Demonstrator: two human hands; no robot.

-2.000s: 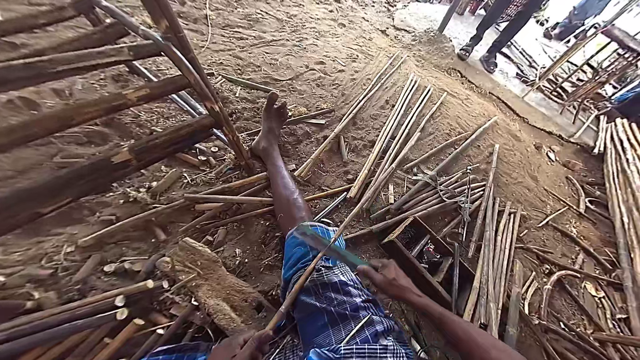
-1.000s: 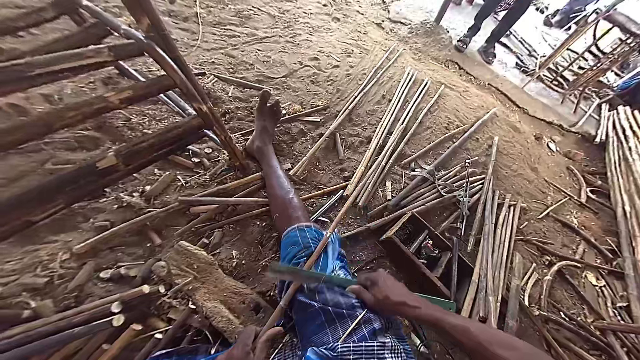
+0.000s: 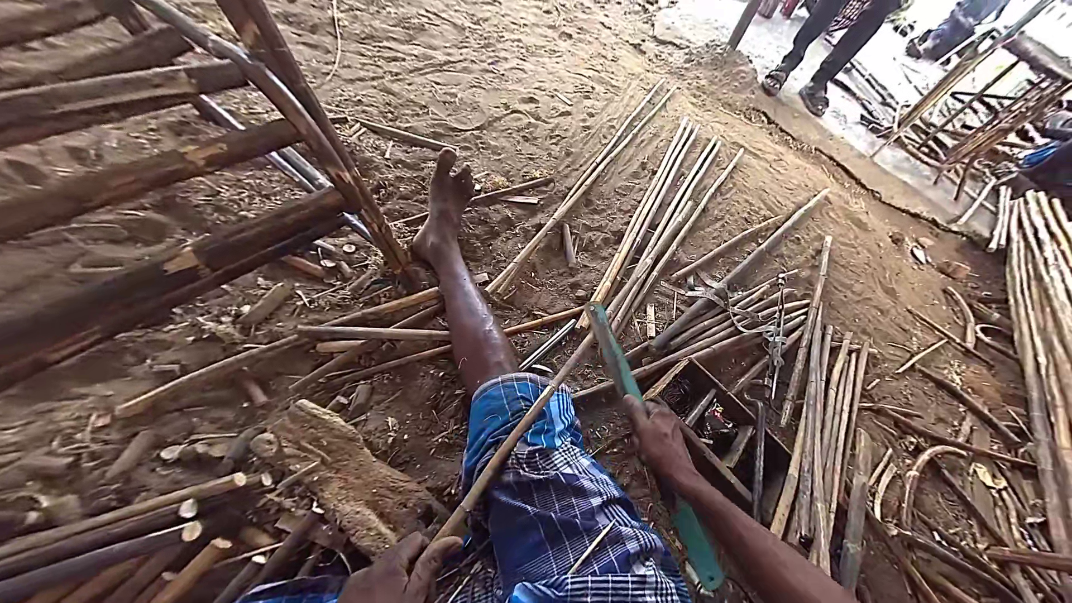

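Note:
My left hand [image 3: 402,569] grips the near end of a long thin wooden pole [image 3: 521,427], which slants up across my thigh, over a blue checked cloth [image 3: 557,511], toward the sticks on the sand. My right hand [image 3: 659,440] is closed around a long flat green tool [image 3: 615,356], perhaps a blade. One end of it points up and away beside the pole, and the other shows below my wrist. A gap lies between the tool and the pole near my right hand; whether its far tip touches the pole I cannot tell.
A dark wooden frame [image 3: 167,159] stands at the upper left. Cut sticks [image 3: 126,519] and a rough wood block [image 3: 343,469] lie at the lower left. An open wooden box [image 3: 729,435] and stick bundles [image 3: 1043,335] are on the right. A person's legs [image 3: 837,50] stand at the top right.
My right hand and the green tool have moved right, off the pole where the tool lay across it. The tool now points away from me. My left hand remains on the pole.

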